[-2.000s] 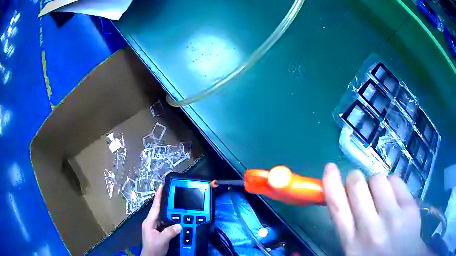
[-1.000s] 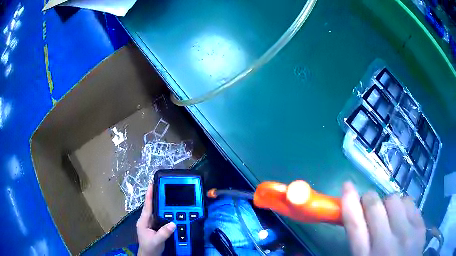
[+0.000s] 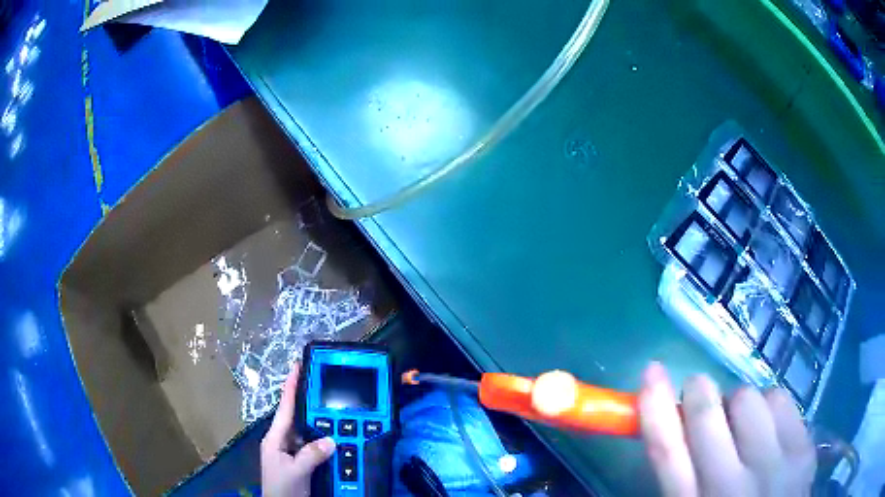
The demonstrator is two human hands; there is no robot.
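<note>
My left hand point(image 3: 293, 464) holds the handheld tester point(image 3: 346, 396) upright at the bottom, thumb beside its keys. The tester has a black case, a blue face and a small dark screen turned up to me. My right hand point(image 3: 730, 442) grips the orange air blow gun point(image 3: 573, 401) over the bench edge. The gun's thin nozzle points left, its tip just right of the tester's upper part, with a small gap between. The gun's rear end is hidden by my fingers.
Lens panels point(image 3: 701, 254) in clear film lie on the green bench point(image 3: 505, 243) at the right. A clear air hose point(image 3: 485, 141) curves across the bench. An open cardboard box point(image 3: 126, 291) with clear plastic scraps point(image 3: 301, 315) stands at the left. Paper sheets point(image 3: 209, 17) lie at the upper left.
The tester has moved left and slightly down since the first frame. The blow gun has dipped and come back a little left since the second. Both stay in the same hands.
</note>
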